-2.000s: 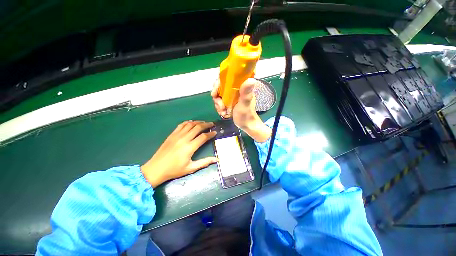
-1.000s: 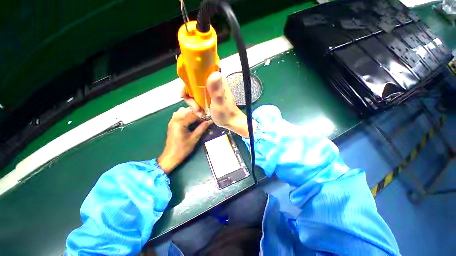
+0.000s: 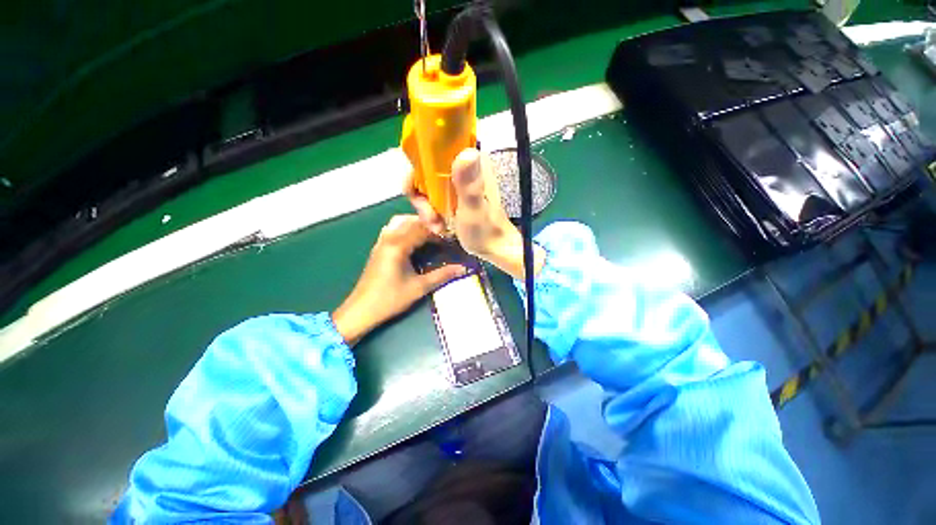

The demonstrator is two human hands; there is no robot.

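Observation:
The open phone unit [image 3: 474,326], black with a large white block, lies flat on the green bench near its front edge. My right hand [image 3: 474,210] is closed around the yellow-orange electric screwdriver [image 3: 443,128], held upright over the phone's far end. The screwdriver's tip is hidden behind my hands. My left hand [image 3: 395,272] rests at the phone's far left corner, thumb on its upper part and fingers near the screwdriver's lower end. Whether the left fingers grip the phone or only steady it is hard to tell.
A round speckled screw dish [image 3: 525,185] sits just behind my right hand. The black cable [image 3: 525,154] hangs down past my right wrist. Stacked glossy black blister trays [image 3: 790,133] stand at the right. A white rail [image 3: 298,205] runs between bench and conveyor belt [image 3: 205,183].
Over two seconds my left hand has drawn in, its spread fingers now bent at the phone's far end. The screwdriver stands more upright. The whole view has shifted.

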